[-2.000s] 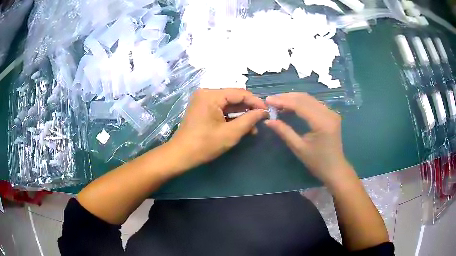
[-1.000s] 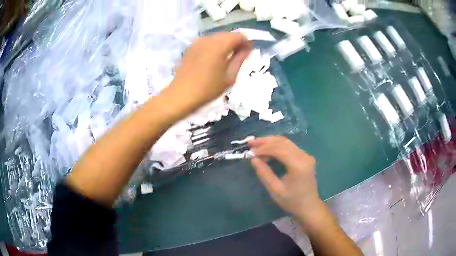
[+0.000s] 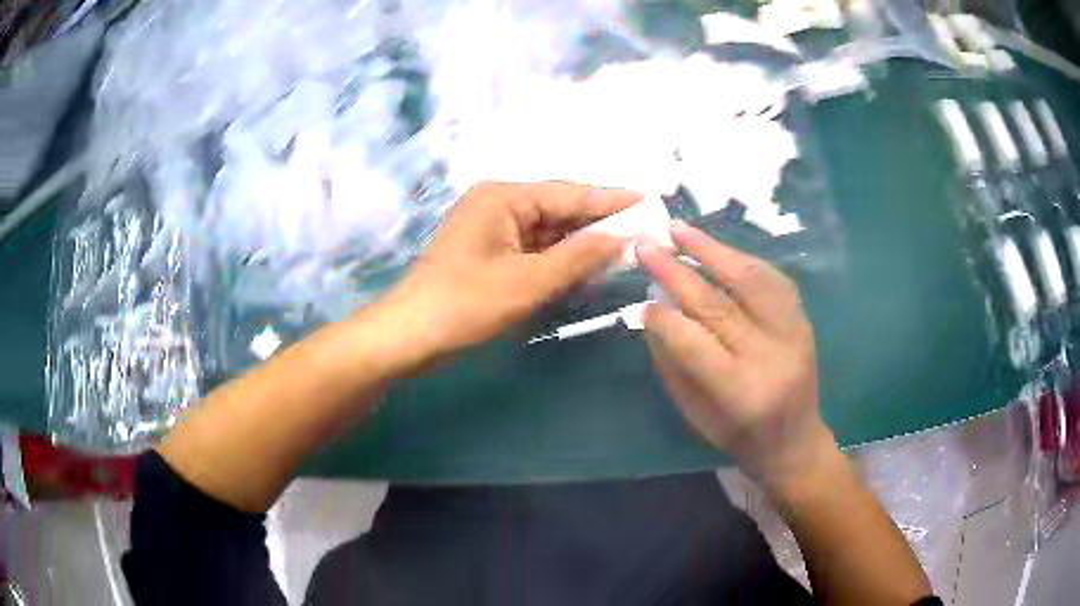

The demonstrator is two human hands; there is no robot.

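My left hand (image 3: pixel 521 266) is closed on a white housing (image 3: pixel 637 225), held between thumb and fingers near the middle of the view. My right hand (image 3: pixel 734 343) touches the housing's right end with its fingertips. It also holds a thin white stick insert (image 3: pixel 592 326) in its curled fingers; the thin tip points left, below my left hand, and the block end is partly hidden by the fingers. Blur hides the finer details of both parts.
A bright white pile (image 3: pixel 722 118) lies beyond my hands. Frosted covers in a bag (image 3: pixel 320 178) are at the left. A stick-part tray (image 3: pixel 124 331) is far left, a tray of white units (image 3: pixel 1016 266) far right. A small white piece (image 3: pixel 265 343) lies alone.
My left hand has come back from the far pile and now holds a white housing. My right hand has come up beside it, still with the stick insert. The view has turned back.
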